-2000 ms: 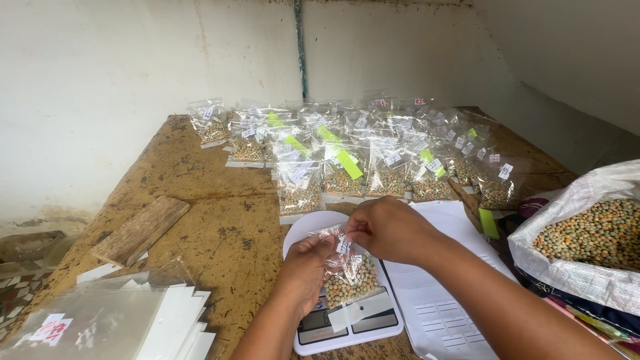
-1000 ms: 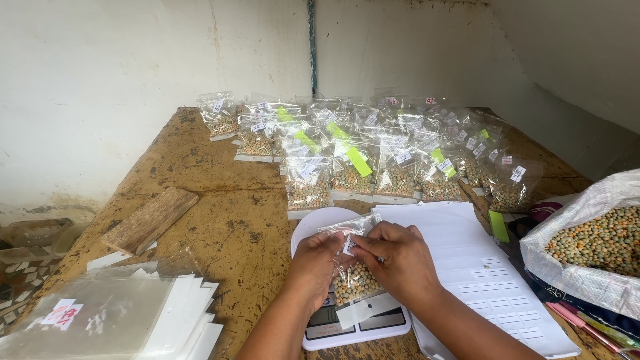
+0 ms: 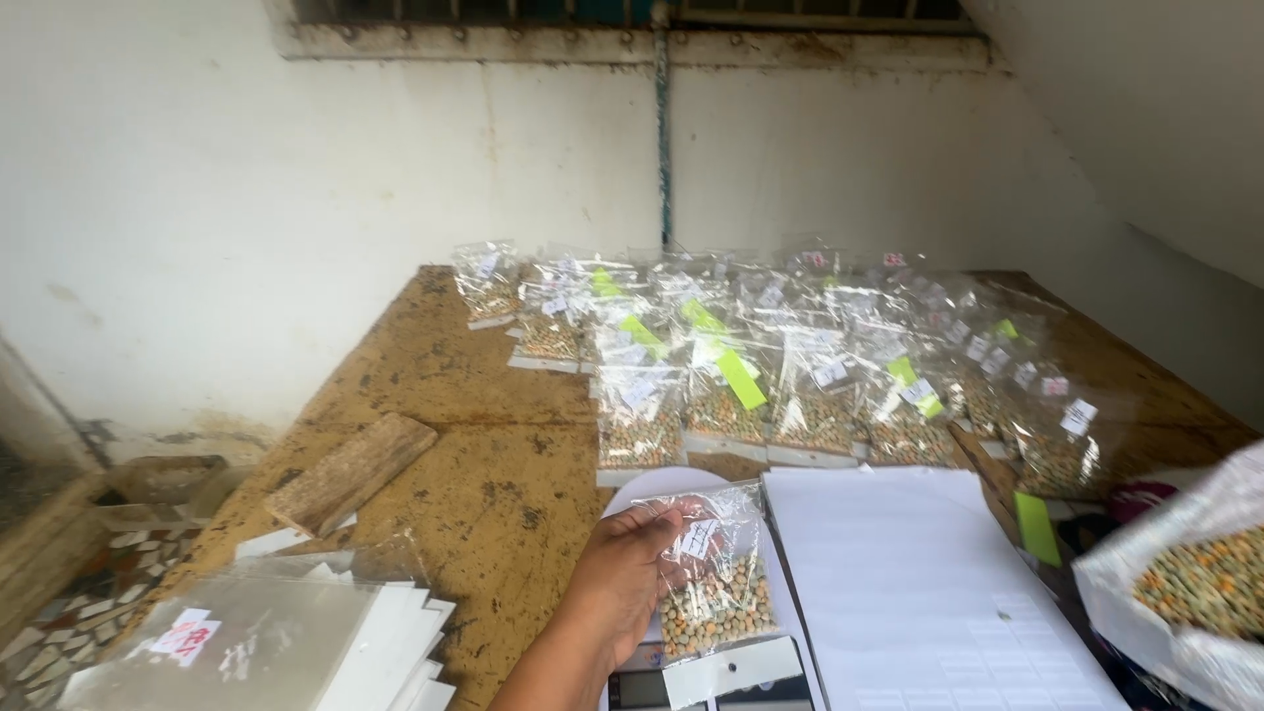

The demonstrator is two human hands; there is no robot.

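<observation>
In my left hand (image 3: 622, 583) is a clear plastic bag of dried peas (image 3: 716, 602), gripped near its top by thumb and fingers. The bag bears a small white label and has a white strip with a hole at its lower end. It is above a white digital kitchen scale (image 3: 647, 486), whose display is partly covered. My right hand is out of the frame. Printed white sheets (image 3: 879, 573) lie just right of the scale. Many similar filled bags (image 3: 642, 434) stand in rows farther back, some with bright green strips.
At the left front lies a stack of flat empty plastic bags (image 3: 267, 632), with a wooden block (image 3: 353, 474) behind it. An open white sack of peas (image 3: 1126, 583) is at the right edge. A wall with a pipe (image 3: 664, 148) rises behind the table.
Both hands were at the top of the bag; the right hand has let go and left the view, while the left still holds the bag. The view has tilted up.
</observation>
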